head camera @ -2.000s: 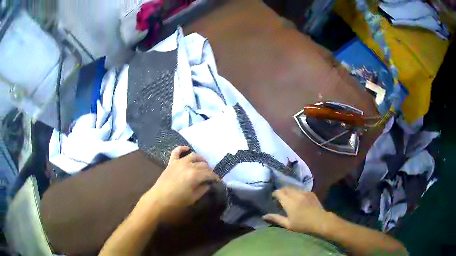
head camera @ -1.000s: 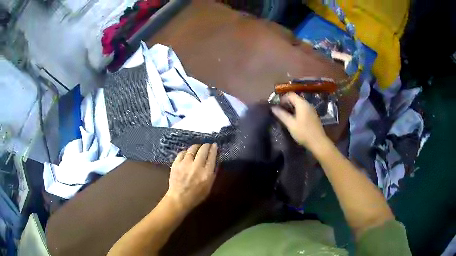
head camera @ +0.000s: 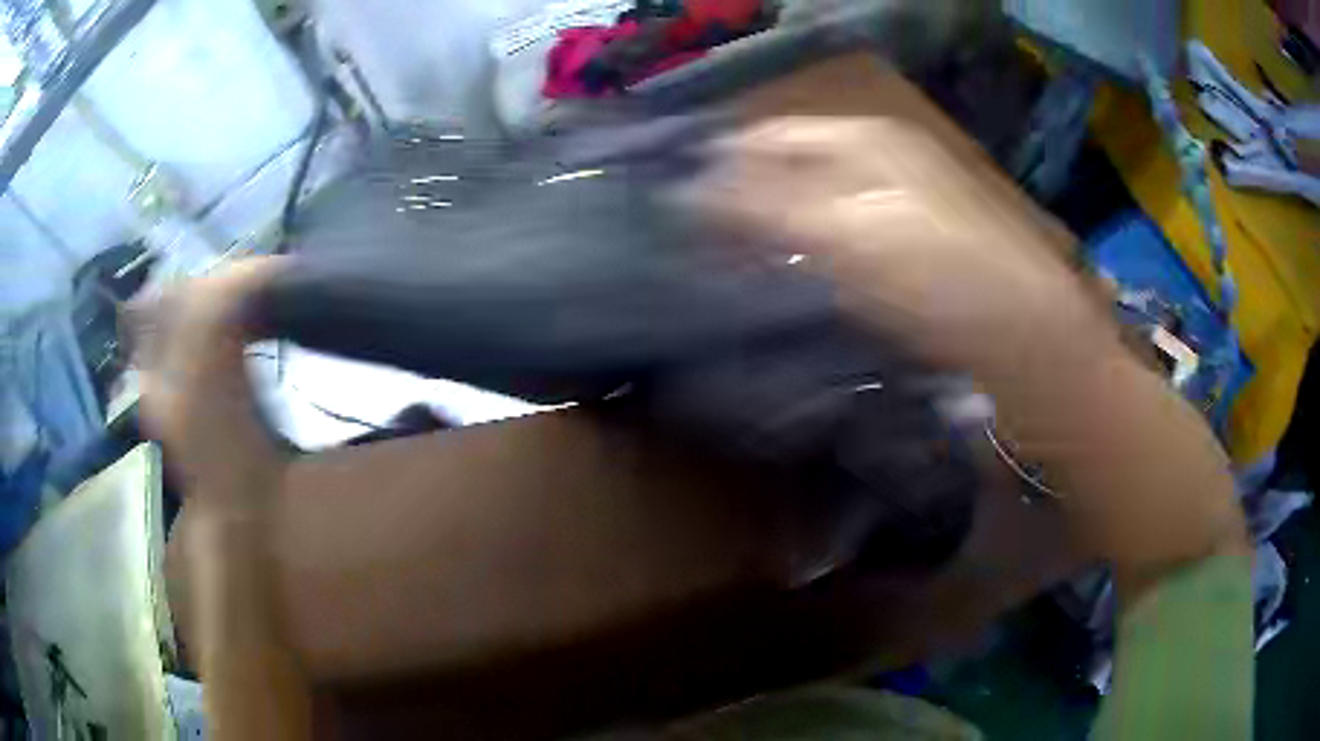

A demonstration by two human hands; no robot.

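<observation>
The dark grey garment (head camera: 550, 275) is stretched and lifted over the pressing table, strongly blurred. Its white side (head camera: 377, 398) shows below the dark fabric at the left. My left hand (head camera: 196, 326) holds its left end. My right hand (head camera: 825, 174) is at its upper right part, blurred, and appears to grip it; the fingers cannot be made out. The steam iron is hidden behind my right arm, apart from what may be a pale edge.
The brown pressing table (head camera: 478, 543) lies under the garment. A blue tray (head camera: 1136, 261) with small items and a yellow cloth (head camera: 1281, 304) are at the right. A pale board (head camera: 94, 579) stands at the lower left. Red cloth (head camera: 623, 55) lies at the back.
My left hand has moved far left and my right hand has moved up and forward from the iron. The garment has gone from lying with white folds showing to stretched, dark side up.
</observation>
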